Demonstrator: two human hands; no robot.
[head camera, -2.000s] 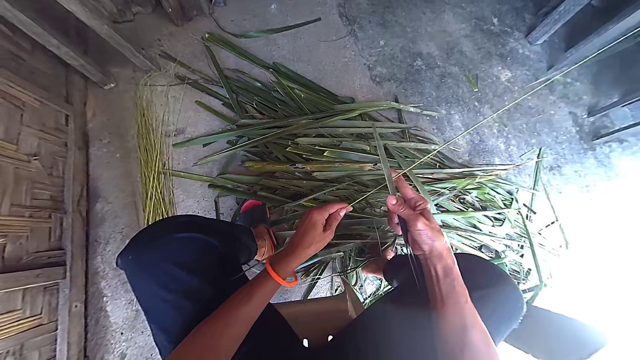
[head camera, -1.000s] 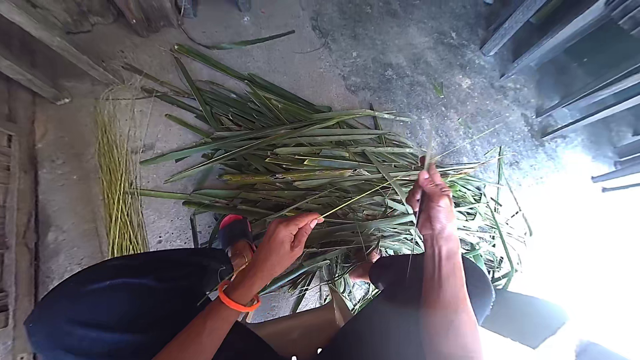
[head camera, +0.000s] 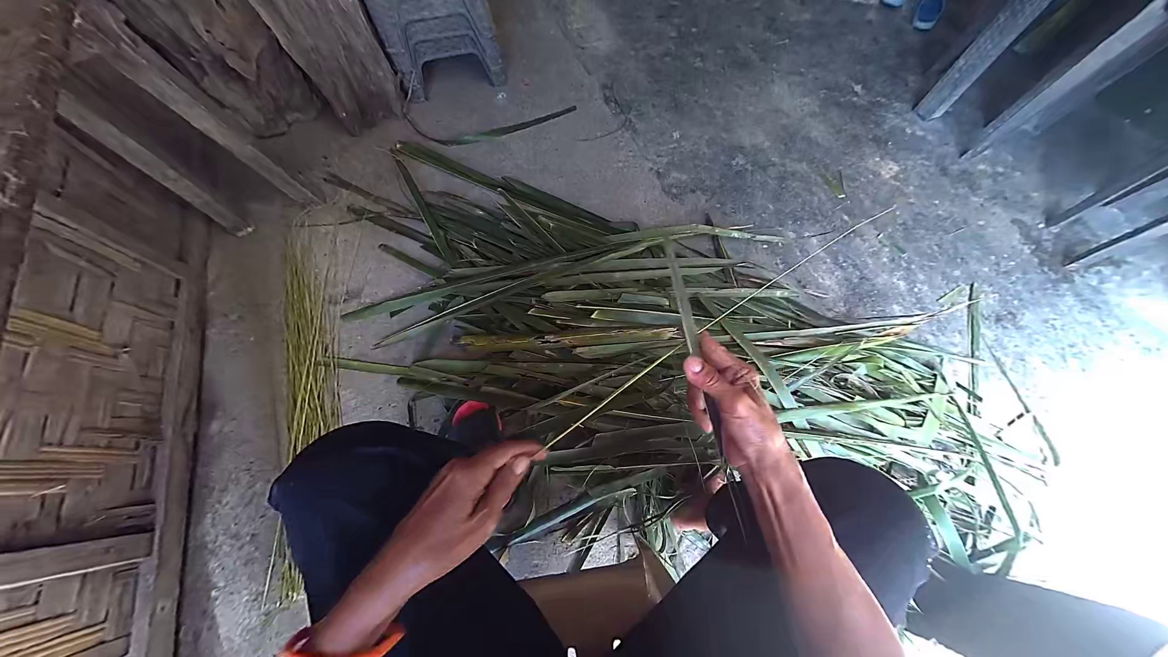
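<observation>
Between the fingertips of my left hand (head camera: 479, 488) is the lower end of a thin yellow-green leaf midrib (head camera: 620, 388), which runs up to the right and crosses in front of my right hand's fingertips. My right hand (head camera: 735, 397) grips a flat blade (head camera: 680, 292) that points up, probably a knife, with a dark part below the fingers; whether it also touches the midrib I cannot tell. Below both lies a large heap of long green palm leaflets (head camera: 584, 274). A bundle of thin yellow-green midribs (head camera: 308, 347) lies on the floor at the left.
A woven bamboo wall (head camera: 91, 392) stands at the left, with wooden beams (head camera: 182, 119) above it. A grey plastic stool (head camera: 438, 41) is at the top. Wooden posts (head camera: 985, 64) rise at the upper right. My knees and feet are close around the heap's near side.
My right hand was higher along the midrib one second ago, and is now lower, with the flat blade upright in it. The view has shifted left.
</observation>
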